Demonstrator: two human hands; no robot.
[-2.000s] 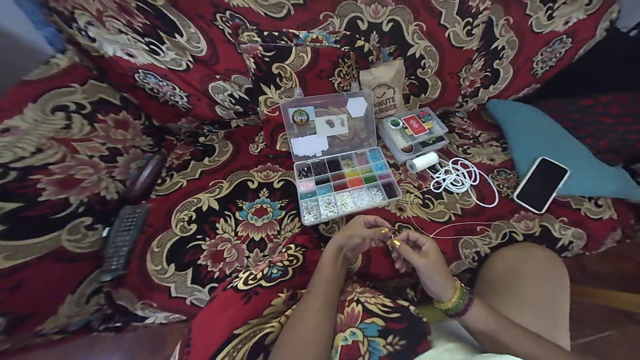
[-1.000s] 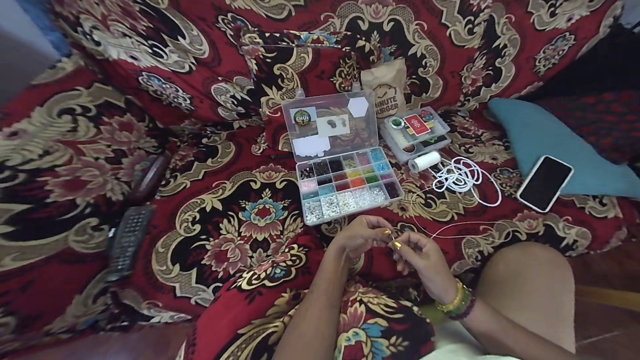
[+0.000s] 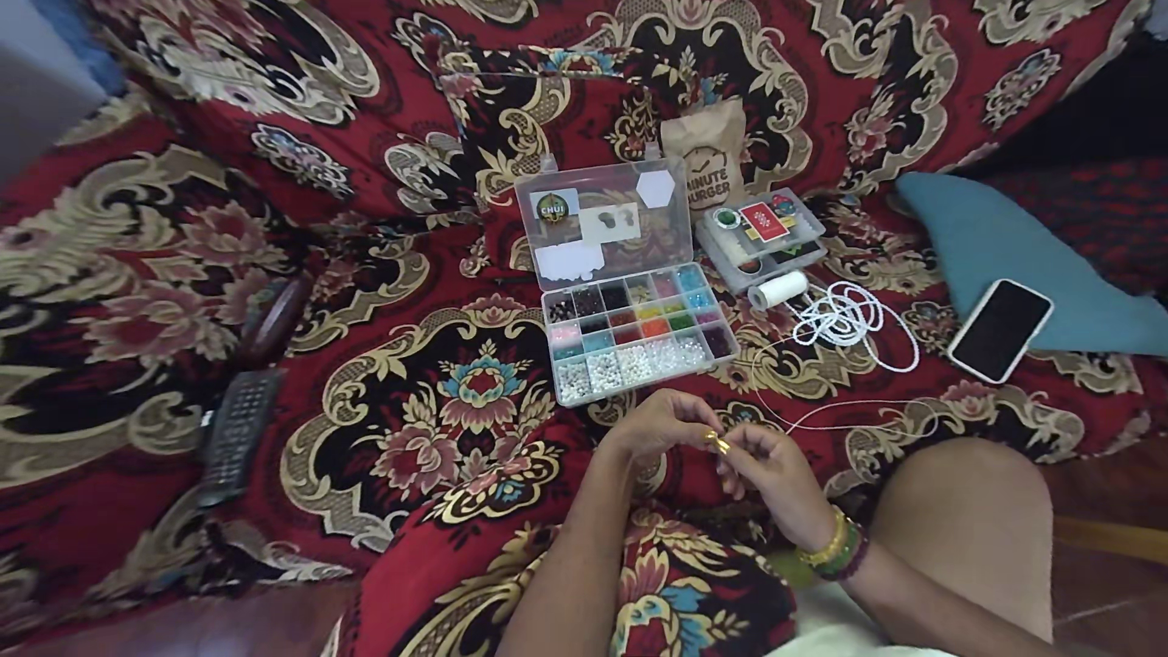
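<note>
My left hand (image 3: 664,422) and my right hand (image 3: 762,465) meet at the fingertips just below a clear plastic bead organizer (image 3: 630,365). Thumbs and fingers are pinched together, with gold-coloured nails or small pieces at the tips; what lies between them is too small to tell. A thin white cord (image 3: 853,427) curves over the sofa to the right of my hands. Colourful beads and pearly white ones fill the organizer's compartments, and its lid stands open behind. Beaded bracelets (image 3: 838,546) in yellow, green and dark purple circle my right wrist.
Behind lie a second plastic case (image 3: 808,228), a spool of white thread (image 3: 782,289), a tangled white cord (image 3: 849,315) and a brown paper bag (image 3: 704,151). A smartphone (image 3: 1001,330) touches a teal cushion (image 3: 1049,274) at right. A remote control (image 3: 240,436) rests on the patterned sofa cover at left.
</note>
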